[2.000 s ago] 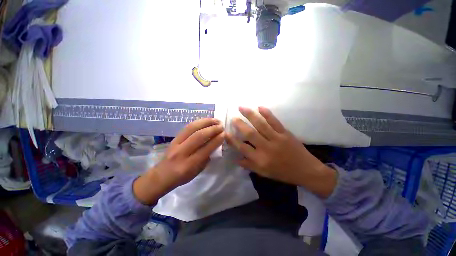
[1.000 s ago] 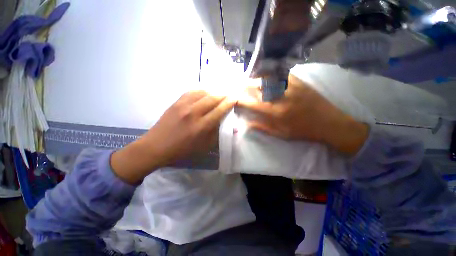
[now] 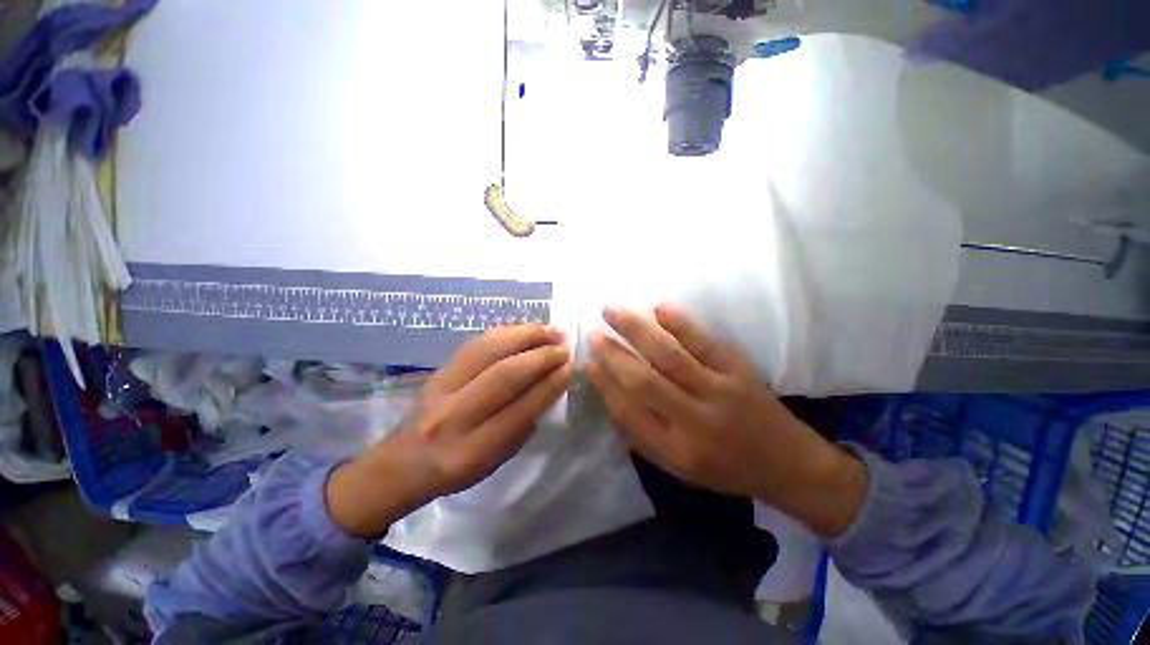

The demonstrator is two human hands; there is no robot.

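Observation:
A white fabric panel (image 3: 870, 252) spreads over the table right of centre and hangs over the front edge toward the lap. My left hand (image 3: 460, 410) and my right hand (image 3: 706, 410) hold its edge at the table's front edge, fingertips close together. A narrow white strip (image 3: 564, 401) runs along the edge between them. The presser foot area (image 3: 597, 48) is at the top, in bright light. The grey cylindrical fitting (image 3: 697, 107) hangs right of it. Glare hides the seam on the table.
A small tan curved piece (image 3: 508, 212) lies on the table. A ruler band (image 3: 341, 309) runs along the front edge. White strips (image 3: 63, 227) hang at left under purple cloth (image 3: 95, 107). A thin rod (image 3: 1047, 255) lies at right. Blue baskets (image 3: 158, 485) stand below on both sides.
My hands have moved back from under the needle area to the table's front edge. The machine head no longer covers the upper right, and the panel lies further from the lap.

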